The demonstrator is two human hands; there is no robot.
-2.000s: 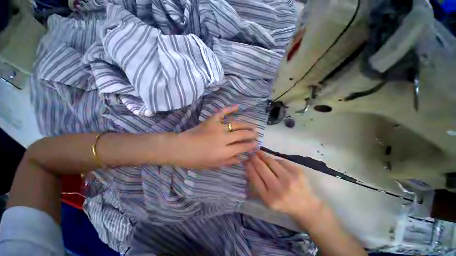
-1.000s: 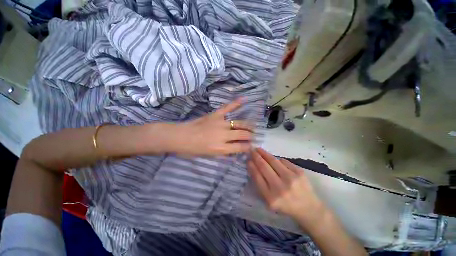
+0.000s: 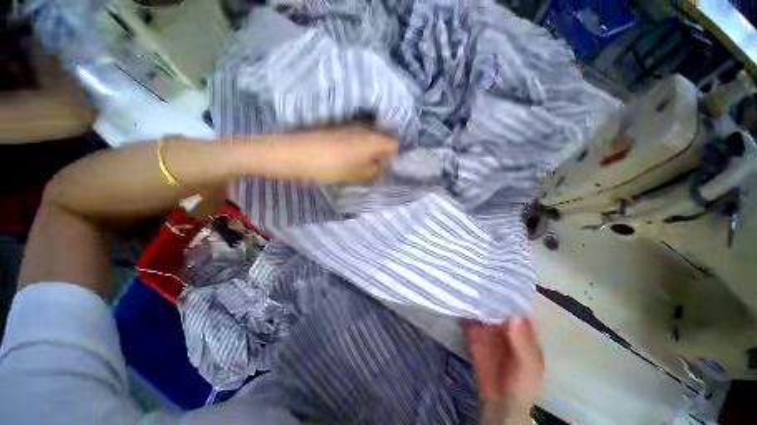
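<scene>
A striped white-grey garment piece (image 3: 423, 249) is spread and bunched over the machine table left of the machine head. My left hand (image 3: 353, 153), blurred, is closed on the striped cloth near the middle of the heap. My right hand (image 3: 506, 353) pinches the cloth's lower corner at the near edge of the machine bed (image 3: 598, 365). The cream sewing machine (image 3: 656, 158) stands at the right. The needle area is beside the cloth and too blurred to tell details.
More striped cloth (image 3: 365, 357) lies on the lap. A red bin (image 3: 162, 257) with scraps and threads sits above a blue bin (image 3: 162, 340) at the lower left. Another machine (image 3: 178, 37) stands at the upper left. Part of another person's arm (image 3: 41, 116) shows at the left edge.
The view has shifted left. My left hand has moved up and away from the cloth edge and grips the bunched cloth. A panel is lifted and slanted, and the red and blue bins show more.
</scene>
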